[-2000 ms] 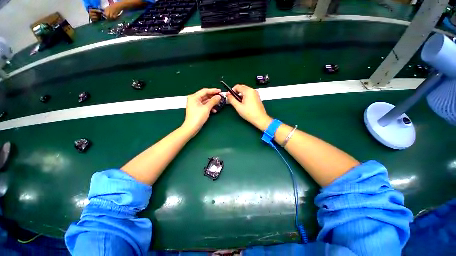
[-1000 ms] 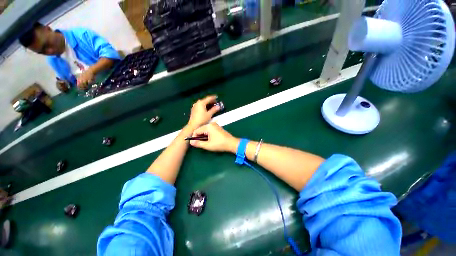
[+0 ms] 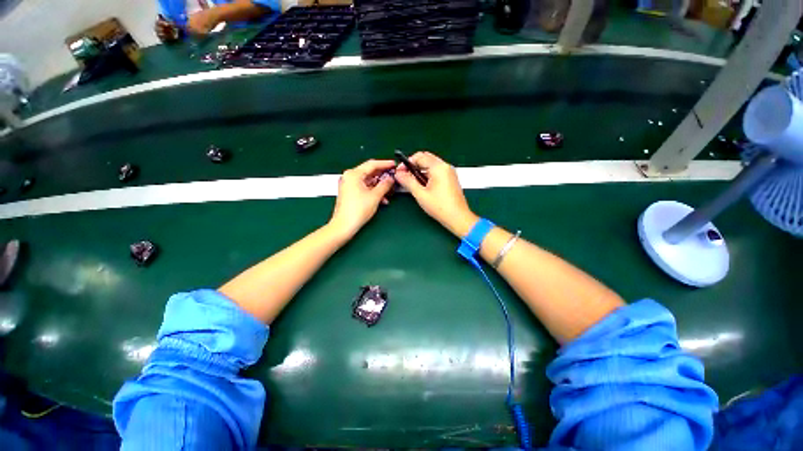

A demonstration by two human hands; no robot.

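My left hand [image 3: 359, 195] and my right hand [image 3: 433, 187] meet over the white rail [image 3: 264, 187]. My left fingers are closed on a small dark module [image 3: 387, 176], mostly hidden by the fingertips. My right hand holds a slim black pen-like tool [image 3: 410, 166], its tip hidden or too small to tell. A blue strap [image 3: 476, 239] with a blue cord is on my right wrist. One module [image 3: 370, 305] with a silvery centre lies on the green bench in front of me. Another dark module [image 3: 143, 253] lies on the bench at left.
Beyond the rail, spaced modules sit on the green belt [image 3: 423, 92], one at right [image 3: 550, 139]. A white fan [image 3: 684, 242] stands at right beside a slanted post [image 3: 718, 88]. Black trays [image 3: 416, 28] and a person's hands [image 3: 211, 18] are across the line.
One second ago my left hand was over the belt at a module, with my right hand lower; now both meet at the rail on a module. The view has turned and the belt modules have shifted.
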